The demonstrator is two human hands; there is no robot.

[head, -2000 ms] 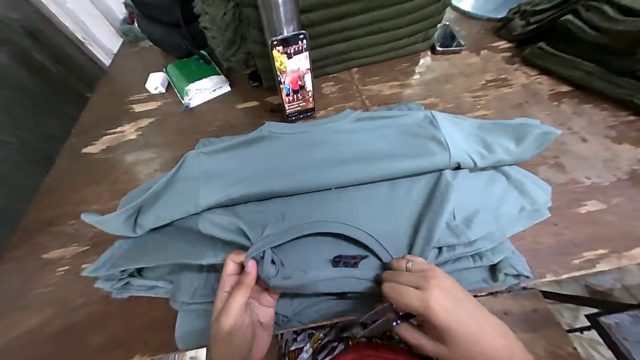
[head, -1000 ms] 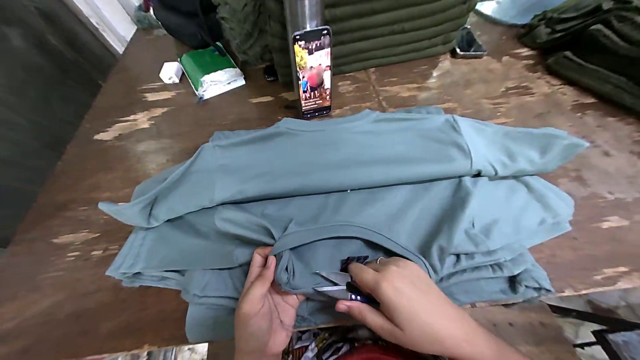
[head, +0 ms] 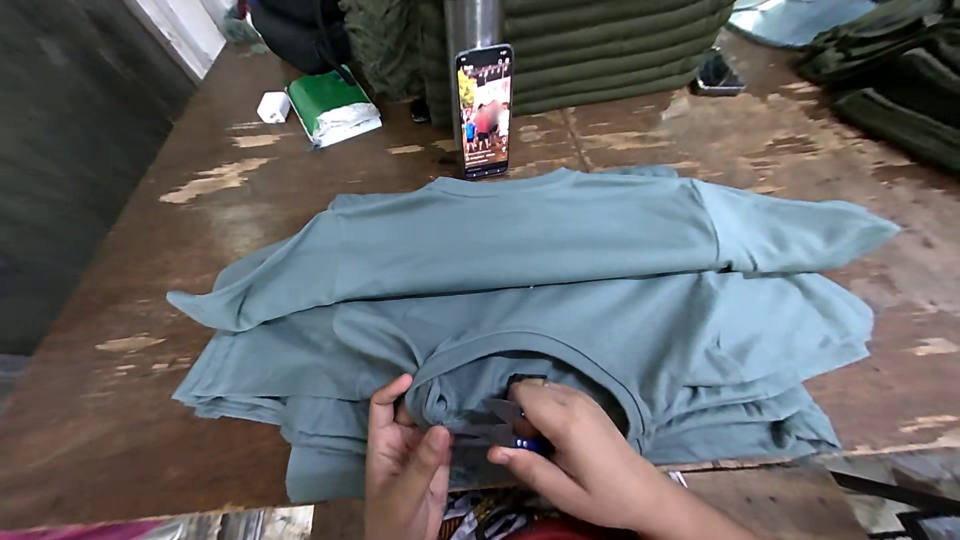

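Grey-green T-shirts (head: 517, 232) lie in a layered pile on a wooden table. My left hand (head: 411, 457) pinches the left side of the ribbed neckline (head: 525, 341) of the front shirt between thumb and fingers. In my right hand (head: 577, 450) is a small pair of thread snips (head: 491, 431) with dark blades and blue on the handle. The blades point left, toward the fabric by my left fingertips. Whether they touch the cloth is hard to tell. Part of a dark neck label (head: 527, 377) shows behind my right fingers.
A phone (head: 484, 112) with a lit screen leans on a metal tumbler (head: 472, 22) behind the shirts. Folded olive garments (head: 600, 52) are stacked beyond it, with more dark green cloth (head: 900, 82) at right. A green packet (head: 330, 105), a white cube-shaped item (head: 274, 107) and another phone (head: 718, 73) lie on the table (head: 225, 217).
Two seconds ago my right hand was at the right side of the neckline; it has moved left, bringing the snips close to my left hand. My left hand stays on the collar.
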